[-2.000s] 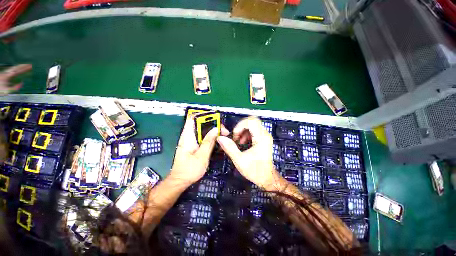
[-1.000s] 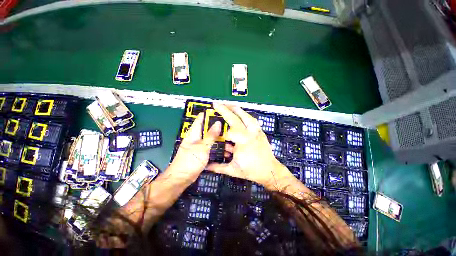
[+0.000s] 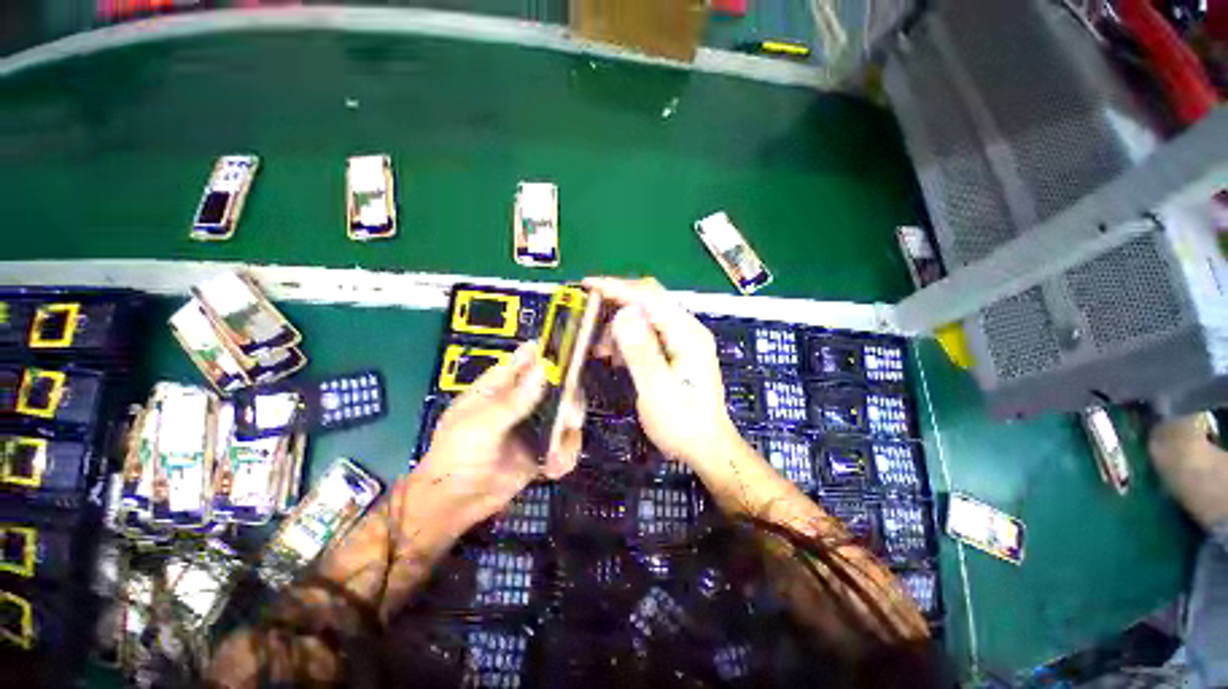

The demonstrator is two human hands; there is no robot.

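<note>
My left hand (image 3: 492,431) holds a black front housing with a yellow frame (image 3: 563,334), tilted on edge above the parts tray. My right hand (image 3: 669,370) is at the housing's right side, its fingers curled near the upper edge; whether it grips anything is unclear. The black parts tray (image 3: 458,289) under my hands holds rows of front housings with pale keys (image 3: 784,404). Two pieces at its upper left show yellow frames (image 3: 485,314). Dark hair hides the tray's near part.
Board assemblies lie piled at left (image 3: 182,451), with a front housing (image 3: 348,400) beside them. Another tray with yellow-framed pieces (image 3: 54,326) is at far left. Spaced board assemblies (image 3: 536,224) lie on the green belt (image 3: 445,121). A grey machine housing (image 3: 1037,202) and another person's arm (image 3: 1192,464) are at right.
The housing in my left hand has turned from facing up to nearly edge-on. My right hand has moved off its front to its side. The belt pieces have shifted left; the view has also shifted.
</note>
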